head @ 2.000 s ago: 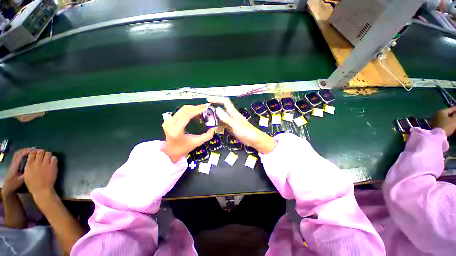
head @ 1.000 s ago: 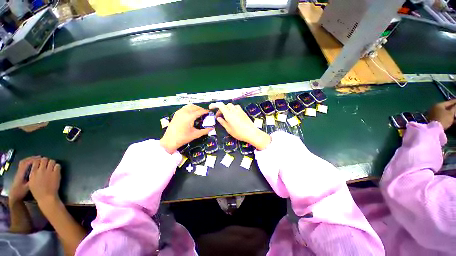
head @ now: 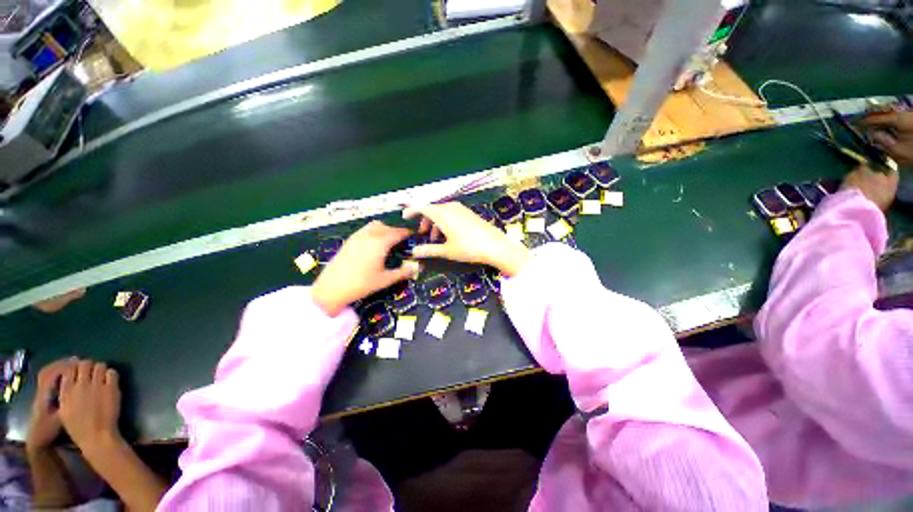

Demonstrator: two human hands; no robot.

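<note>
My left hand (head: 358,268) and my right hand (head: 464,238) meet above the bench in the middle of the view. A dark smartwatch unit (head: 406,243) is held between their fingertips, mostly hidden by the fingers. Below my hands, a row of smartwatch units (head: 438,291) with small coloured figures on dark screens lies on the bench, each with a pale square (head: 437,325) on the wearer's side. Another row of units (head: 531,202) with pale squares lies at the back right. One more pale square (head: 306,262) lies left of my left hand.
A pale metal strip (head: 250,227) separates the bench from the green conveyor (head: 330,130). A post (head: 661,80) stands at the rear right. A lone watch (head: 133,305) lies left. A neighbour's hands (head: 88,400) rest left. Another person's sleeve (head: 831,300) is right, beside more watches (head: 789,197).
The view has turned, so the bench appears tilted and shifted left. The held unit's pale face showed between my fingers earlier; now it looks dark. The right neighbour's hands now show a thin tool.
</note>
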